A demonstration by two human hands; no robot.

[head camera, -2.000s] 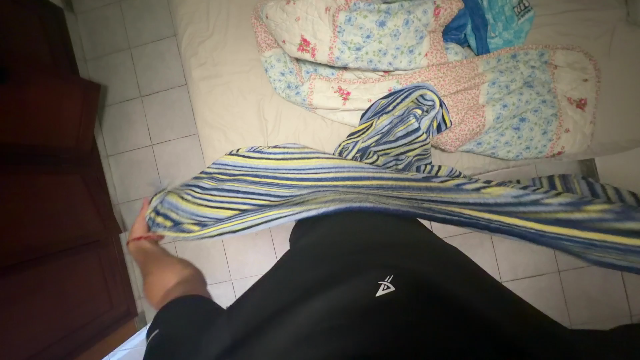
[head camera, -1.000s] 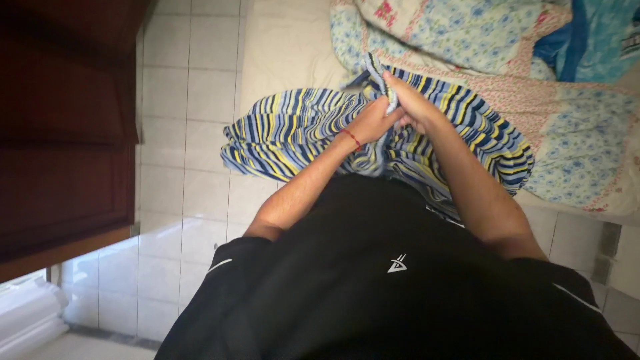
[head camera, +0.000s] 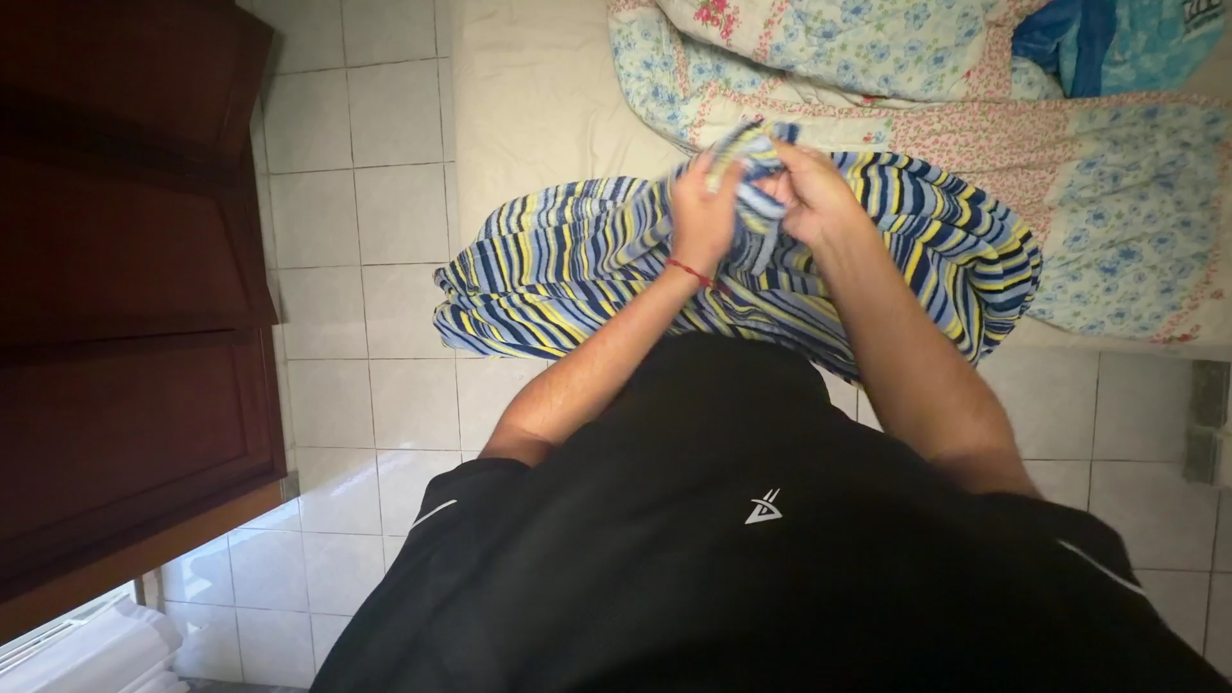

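Note:
A blue, yellow and white striped cloth (head camera: 568,250) hangs in gathered folds in front of my body, partly over the bed's edge. My left hand (head camera: 705,207), with a red cord at its wrist, grips a bunched part of it near the middle. Close on the right, my right hand (head camera: 808,188) pinches the same bunch, which rises in a loop between the two hands. The fingers and the loop are slightly blurred. The cloth spreads out wide to both sides below my hands.
Beyond the cloth is a bed with a cream sheet (head camera: 529,87). A floral patchwork quilt (head camera: 1136,212) lies on it, with a blue cloth (head camera: 1107,48) at top right. Dark wooden furniture (head camera: 135,241) stands at left on the tiled floor (head camera: 313,308). White fabric (head camera: 96,654) shows at bottom left.
Two seconds ago the cloth was stretched out sideways with my left hand far to the left; then both hands came together at its middle. Since one second ago they have moved slightly apart.

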